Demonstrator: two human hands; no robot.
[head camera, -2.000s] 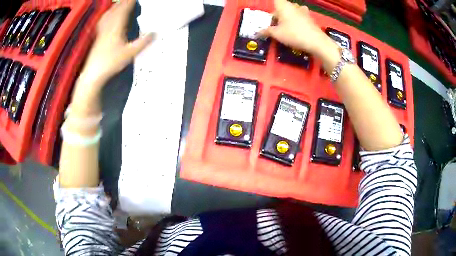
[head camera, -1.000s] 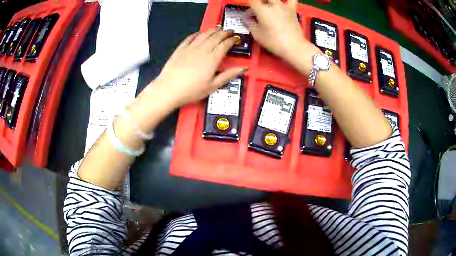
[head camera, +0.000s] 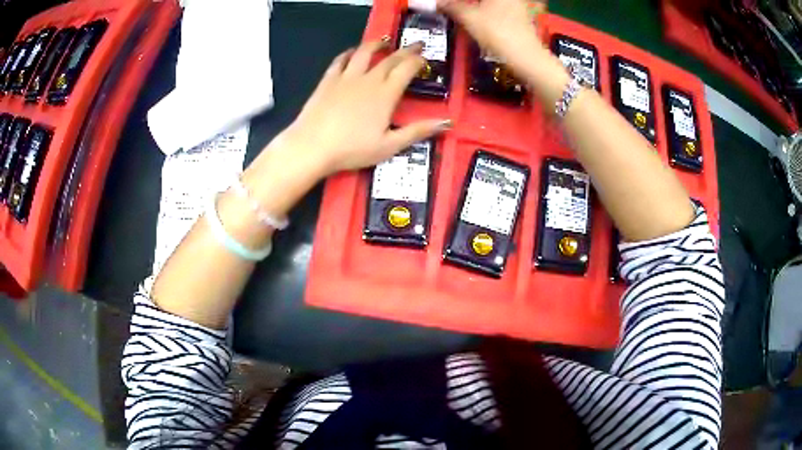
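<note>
A red tray (head camera: 378, 303) holds black units in two rows, most with white printed labels and gold seals. My left hand (head camera: 356, 114) is spread palm-down over its left side, fingertips on the labelled top-left unit (head camera: 428, 39). My right hand (head camera: 497, 26) is at the top edge, fingertips at a small white piece (head camera: 423, 4) just above that unit; the piece is partly cut off by the frame. Another unit (head camera: 494, 77) is partly hidden under my right hand. White label paper (head camera: 220, 70), folded over and printed lower down, lies left of the tray.
Stacked red trays (head camera: 66, 141) with black units stand at the left. The dark green bench (head camera: 273, 308) shows around the tray. More red trays are at the upper right, beyond a white edge strip (head camera: 747, 114). A small white fan is at the right edge.
My left hand has moved from beside the paper onto the tray's left side. My right hand has shifted up from the top-left unit's label. The paper now lies folded lower down.
</note>
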